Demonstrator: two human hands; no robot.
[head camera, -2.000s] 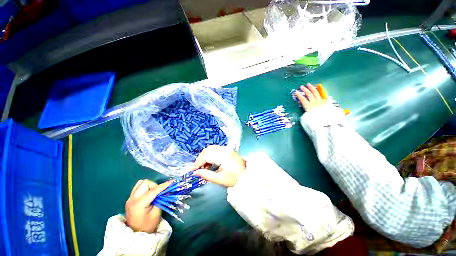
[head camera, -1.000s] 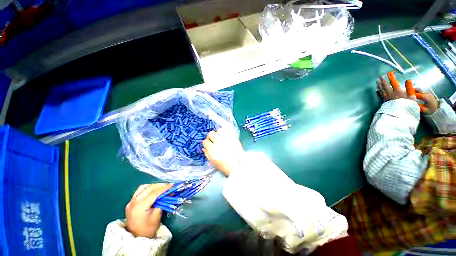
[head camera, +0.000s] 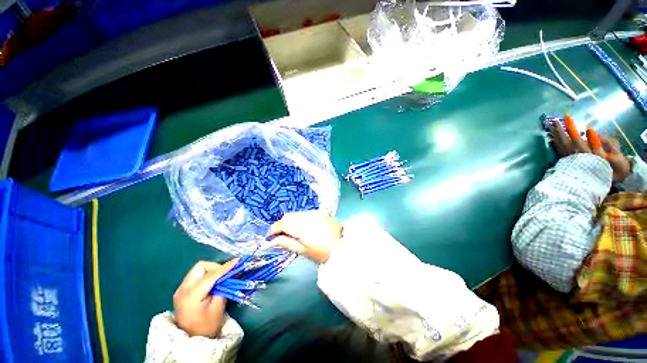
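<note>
My left hand (head camera: 201, 298) is closed around a fanned bundle of blue wire leads (head camera: 245, 280) with silvery ends, below the bag. My right hand (head camera: 306, 235) is at the far end of the bundle, thumb and fingertips together at a lead tip; whether a sleeve is between them is too small to tell. A clear plastic bag (head camera: 206, 209) lies open behind my hands, full of short blue sleeves (head camera: 266, 186). A flat group of blue-and-white finished leads (head camera: 379, 174) lies on the green bench to the right of the bag.
A blue crate (head camera: 46, 276) stands at far left, a blue tray (head camera: 106, 150) at back left. A cream parts box (head camera: 316, 60) and a clear bag with white tubing (head camera: 440, 35) are behind the bench edge. A neighbour's hands (head camera: 585, 145) with orange finger covers are at right.
My right hand went from the bundle into the sleeve bag and is back at the bundle. The neighbour's hand moved away to the right, from beside the group of leads.
</note>
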